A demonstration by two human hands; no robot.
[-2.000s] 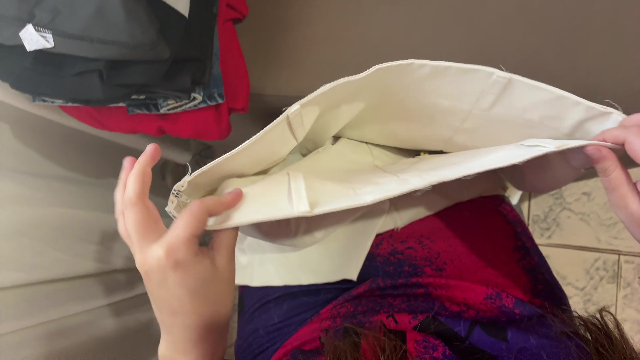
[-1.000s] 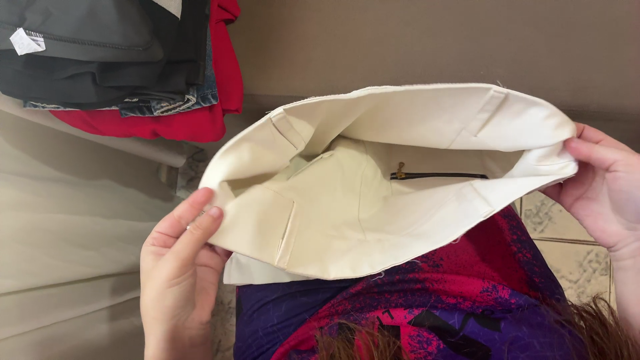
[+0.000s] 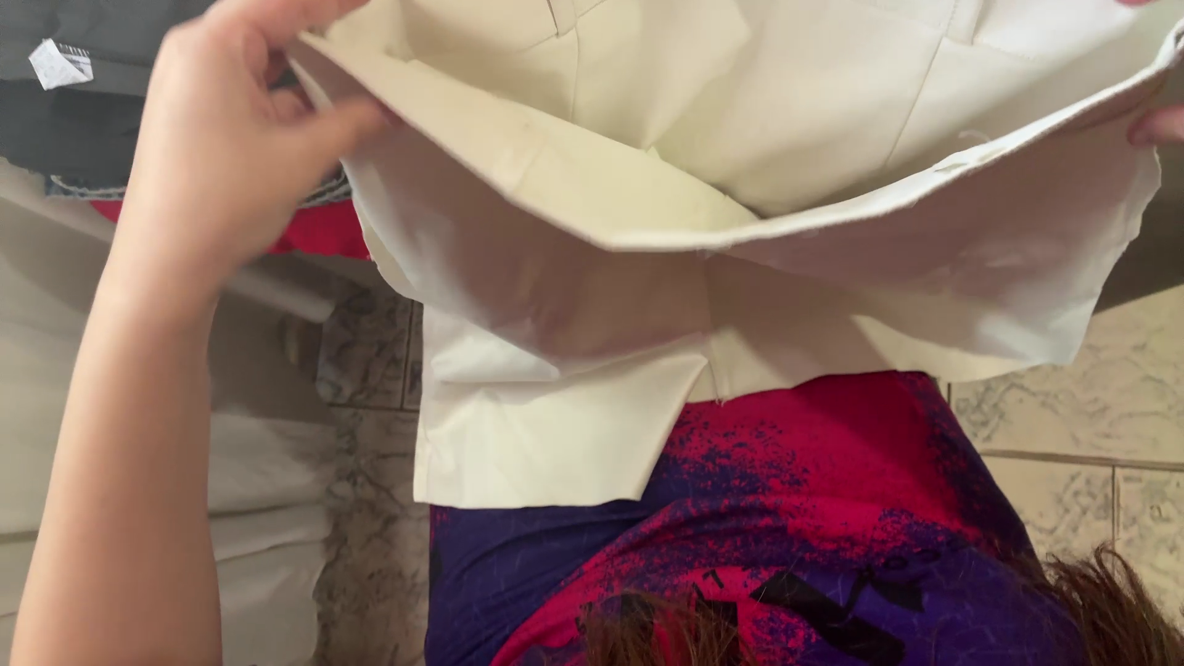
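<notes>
A cream fabric garment (image 3: 573, 305) hangs in front of me, its upper opening spread wide and its seamed inside showing. My left hand (image 3: 250, 120) grips the left end of the opening's edge between thumb and fingers. At the right frame edge, fingers of my right hand (image 3: 1156, 125) hold the other end; most of that hand is out of view. Below the opening, a flap of the same cloth with a slanted edge lies over my lap.
Folded dark grey clothes (image 3: 65, 129) with a white tag (image 3: 61, 65) lie at the upper left, above a red cloth (image 3: 324, 231). Pale draped fabric (image 3: 268, 472) is at the left. Tiled floor (image 3: 1064, 407) shows beyond my patterned red and purple clothing (image 3: 795, 435).
Both hands have moved up in view with the garment, which now shows more of its outer side. The dark zip seen inside one second ago is out of sight.
</notes>
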